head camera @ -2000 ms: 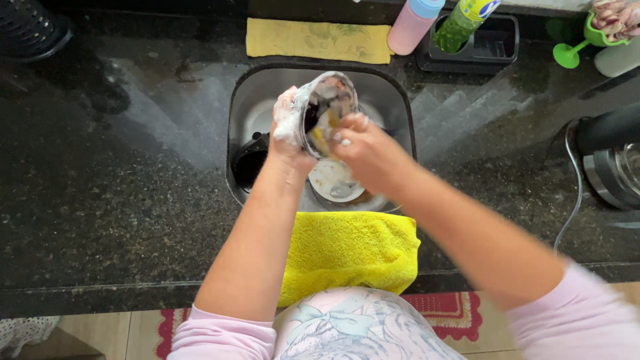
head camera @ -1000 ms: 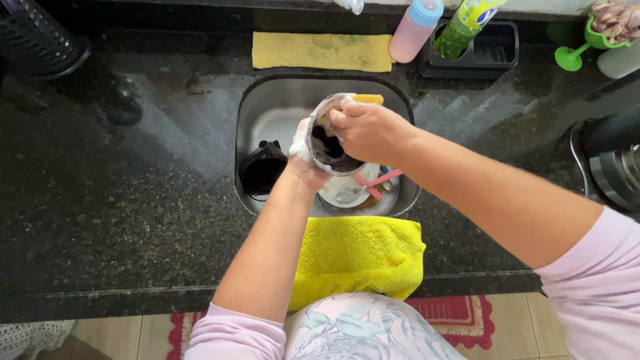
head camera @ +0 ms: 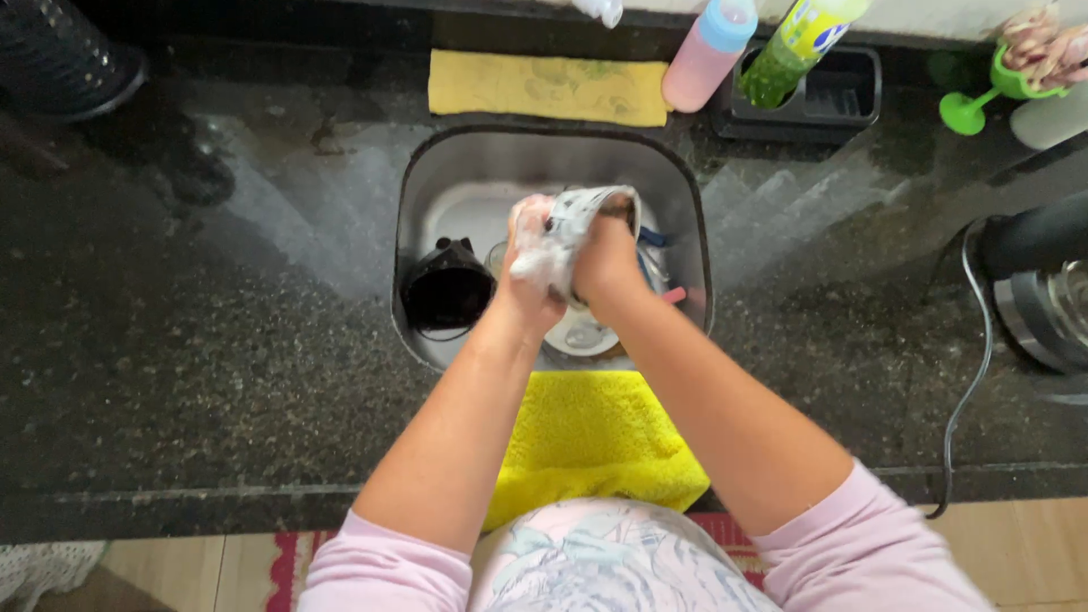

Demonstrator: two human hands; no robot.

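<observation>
A soapy glass vessel (head camera: pixel 582 229) is held over the stainless steel sink (head camera: pixel 544 157). My left hand (head camera: pixel 534 246), covered in suds, grips its outside from the left. Inside its mouth, which faces right, is my right hand (head camera: pixel 608 259); its fingers are hidden, so what they hold cannot be seen. Below, in the sink, lie a white plate (head camera: pixel 582 333) with a clear piece on it, a pink handle (head camera: pixel 674 296) and a dark blue item (head camera: pixel 652 237). A black container (head camera: pixel 448 289) rests at the sink's left side.
Behind the sink lies a yellow cloth (head camera: pixel 548 87), beside a pink bottle (head camera: pixel 710 55) and a green detergent bottle (head camera: pixel 799 51) in a black holder (head camera: pixel 841 89). A bright yellow towel (head camera: pixel 595 438) covers the front edge. At right are a corded appliance (head camera: pixel 1041 280) and a green cup (head camera: pixel 1011 81).
My right hand has gone from the vessel's rim, where a yellow sponge showed, to inside it. The vessel has been tilted so its mouth faces right.
</observation>
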